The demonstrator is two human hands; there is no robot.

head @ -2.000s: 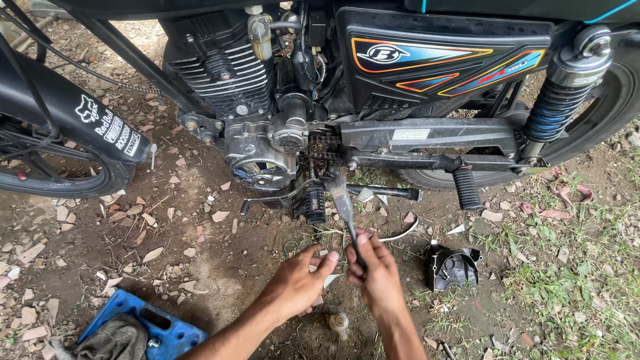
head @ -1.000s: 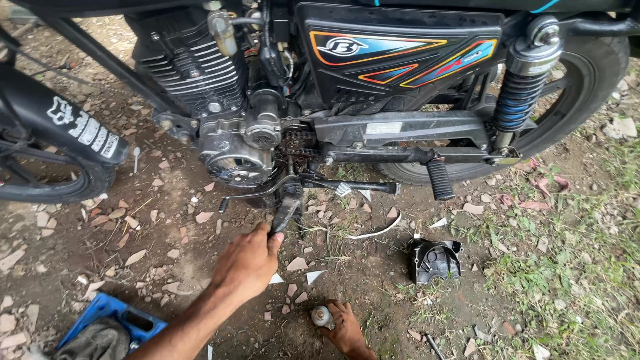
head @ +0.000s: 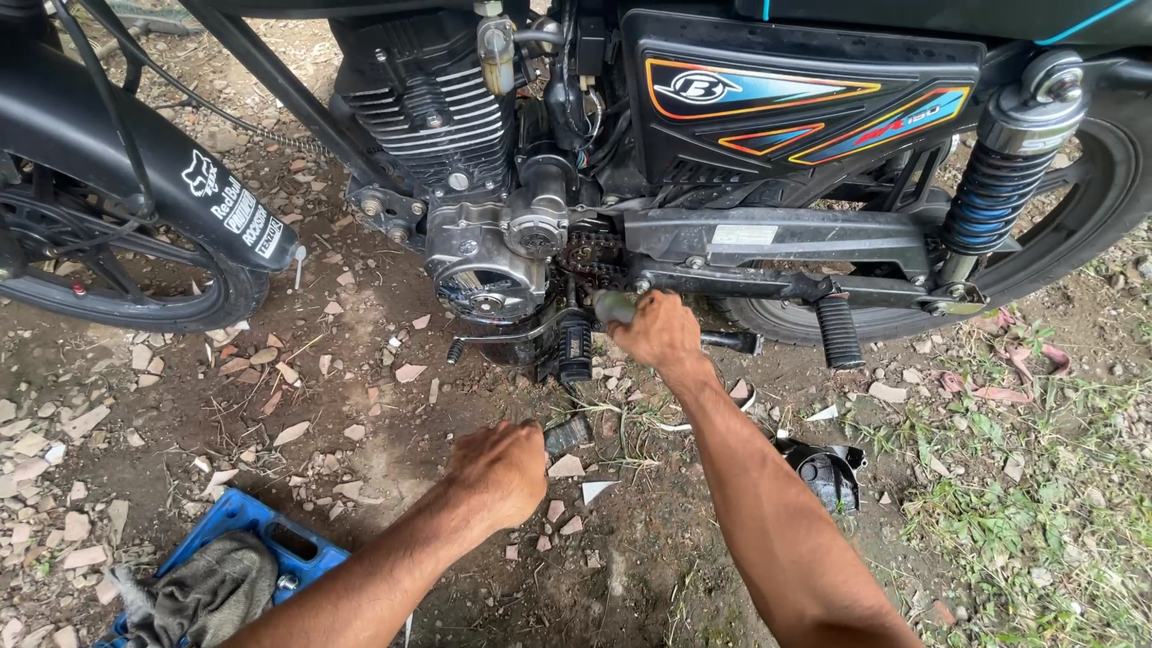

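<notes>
My right hand (head: 661, 333) is closed around a small greenish container (head: 614, 307), blurred, its tip toward the motorcycle's exposed front sprocket and drive chain (head: 594, 255). Below and to the left, my left hand (head: 498, 472) grips a tool with a dark, flat, wide end (head: 568, 435); most of the tool is hidden in the fist. The chain area lies between the silver engine case (head: 489, 261) and the black chain guard (head: 783, 238). A rubber footpeg (head: 575, 346) and the gear lever (head: 504, 339) sit just left of the right hand.
A black cover (head: 823, 477) lies on the ground at right. At lower left is a blue plastic case (head: 234, 513) with a grey cloth (head: 211, 585) on it. Stone chips and grass cover the dirt. The front wheel (head: 135, 288) stands left, the rear shock absorber (head: 1012, 171) right.
My right hand has picked up the small container, which stood on the ground, and moved up to the chain area. My left hand, with the tool, has drawn back from the footpeg.
</notes>
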